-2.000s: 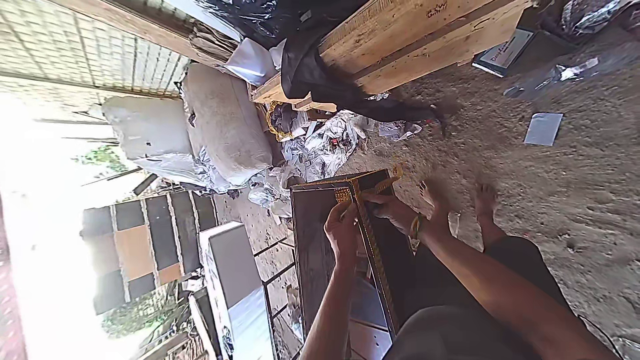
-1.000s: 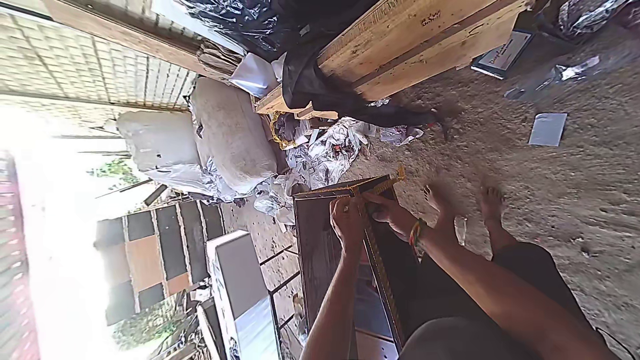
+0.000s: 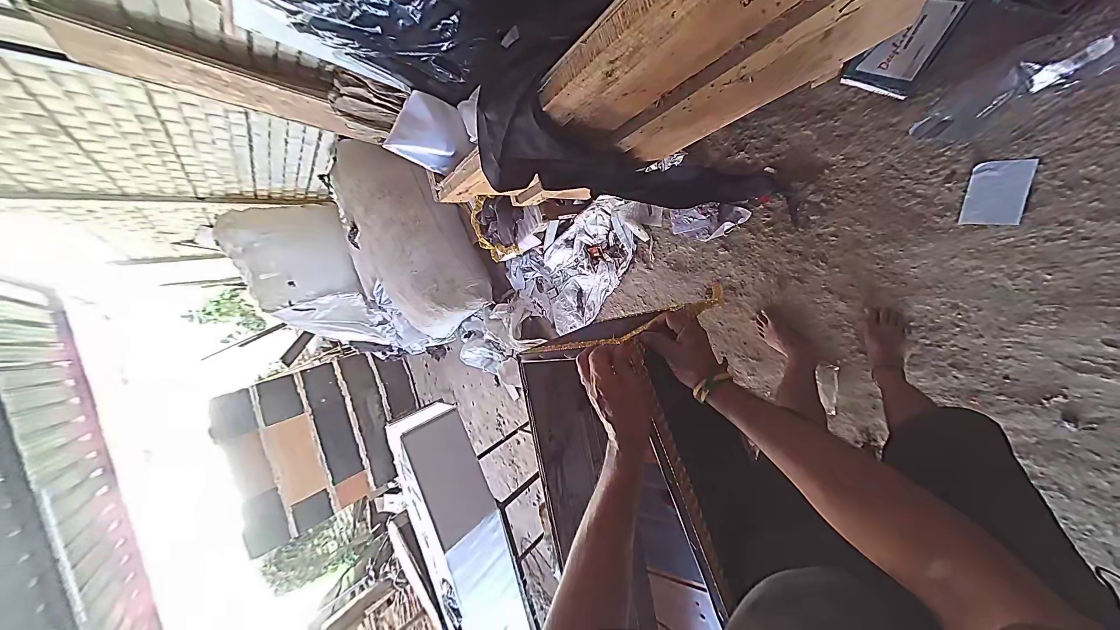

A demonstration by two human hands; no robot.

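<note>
A dark box-like piece (image 3: 564,437) with an open-looking frame stands below my hands, its near side hidden by my arms. Yellow patterned trim (image 3: 564,346) runs along its top short edge and down a long edge; a loose end sticks out past the corner. My left hand (image 3: 617,389) has its fingers curled over the edge, on the trim. Close beside it, at the corner, my right hand (image 3: 682,346), with a band at the wrist, pinches the trim between thumb and fingers. The fingertips are partly hidden.
Wooden beams (image 3: 700,79) with black cloth (image 3: 560,149) lie beyond the hands. Crumpled clear plastic (image 3: 577,271) and large stuffed sacks (image 3: 411,236) are at the upper left. A long white box (image 3: 451,490) stands left. Bare feet (image 3: 787,337) rest on the dirt floor.
Two seconds ago my left hand held a piece of yellow trim raised near the corner; now its fingers are down on the edge. My right hand has stayed by the corner.
</note>
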